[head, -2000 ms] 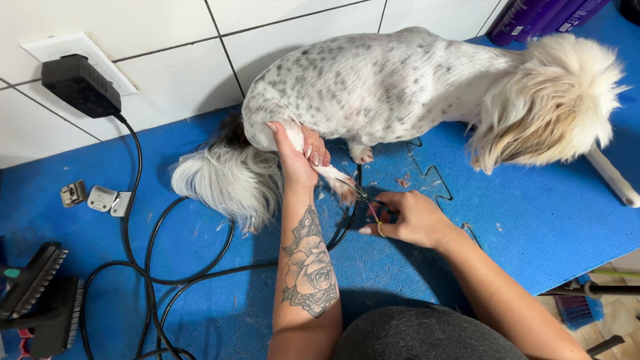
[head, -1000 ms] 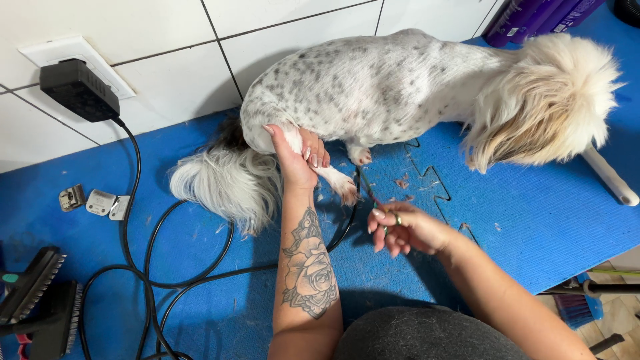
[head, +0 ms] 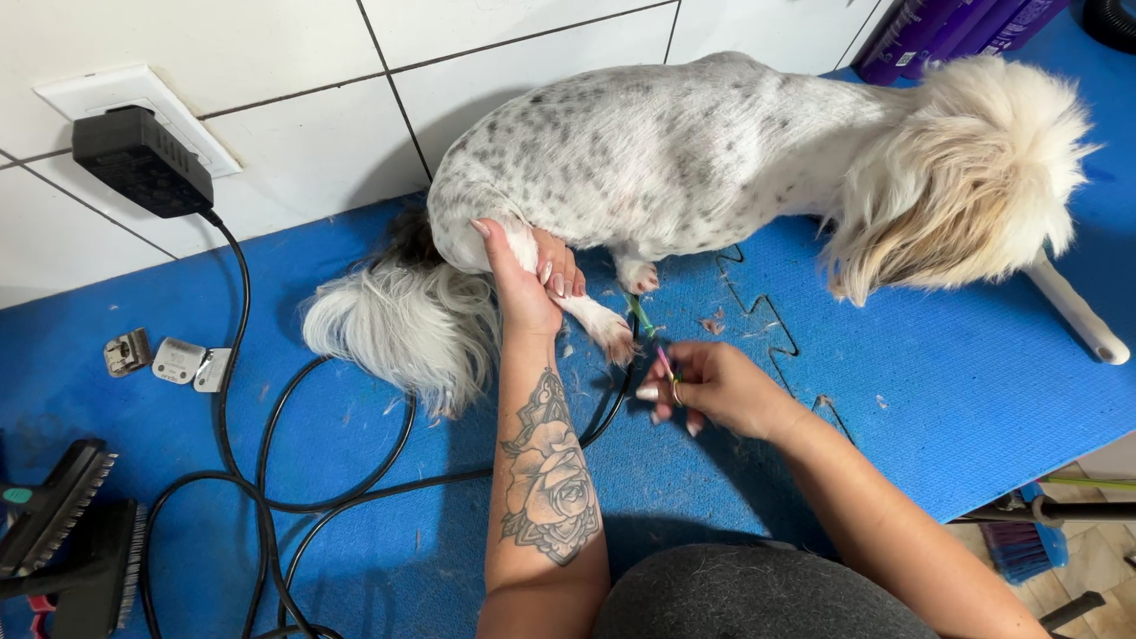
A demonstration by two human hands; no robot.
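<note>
A clipped white dog with grey spots [head: 657,160] stands along the wall, its long-haired head to the right and its fluffy tail [head: 408,328] to the left. My left hand [head: 531,284] grips the dog's hind leg, thumb on the near side, and the paw [head: 611,335] sticks out below my fingers. In my right hand [head: 701,386] is a pair of iridescent grooming scissors [head: 661,355], fingers at the finger rings. The blades point up and left, just right of the paw, towards another paw [head: 639,277]. Whether the blades are parted cannot be made out.
Clipper blades [head: 177,360] lie on the blue table mat [head: 896,382] at left. A black cable [head: 266,506] loops from a power adapter [head: 142,160] across the mat. Slicker brushes [head: 89,568] lie at lower left. Purple bottles [head: 941,35] stand at the back right, near a pale post [head: 1078,306].
My right hand has drawn slightly away from the held paw since the oldest frame, where the scissors were at it. My left hand keeps its grip on the leg.
</note>
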